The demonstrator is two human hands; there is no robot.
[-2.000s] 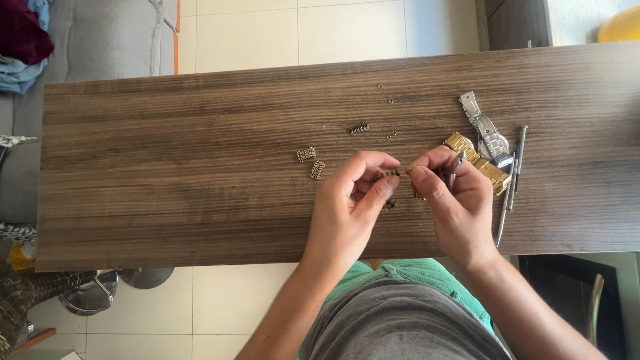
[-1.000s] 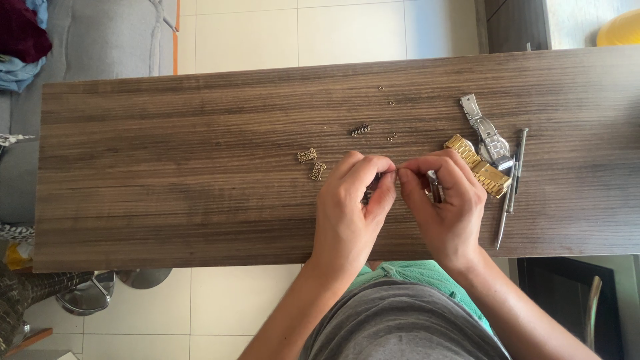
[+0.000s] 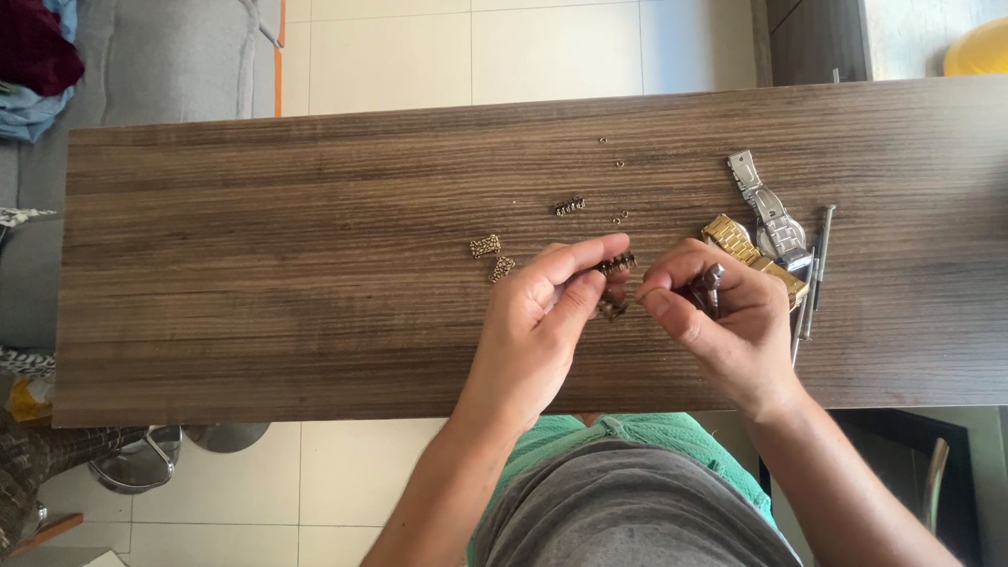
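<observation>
Between the fingertips of my left hand [image 3: 547, 315] is a dark ribbed metal piece [image 3: 617, 263], with a bronze-coloured metal piece [image 3: 612, 307] just below it. My right hand [image 3: 720, 315] pinches something tiny between thumb and forefinger, too small to name. A metal tool with a faceted end [image 3: 713, 277] is tucked in that hand's curled fingers; the rest of it is hidden. Left of my hands lie two patterned bronze-coloured links [image 3: 485, 246] [image 3: 502, 268]. Another dark ribbed piece [image 3: 569, 205] and several small metal rings [image 3: 620, 164] lie beyond my hands.
On the wooden table [image 3: 276, 276], a gold-coloured metal watch [image 3: 780, 280] and a silver-coloured metal watch [image 3: 760, 197] lie right of my right hand. Thin metal rods [image 3: 822, 252] lie beside them. A grey sofa [image 3: 173, 55] stands beyond the table's left end.
My hands were together at the fingertips a second ago and are now slightly apart. The ribbed piece in my left hand shows more plainly. The watches and loose pieces have stayed put.
</observation>
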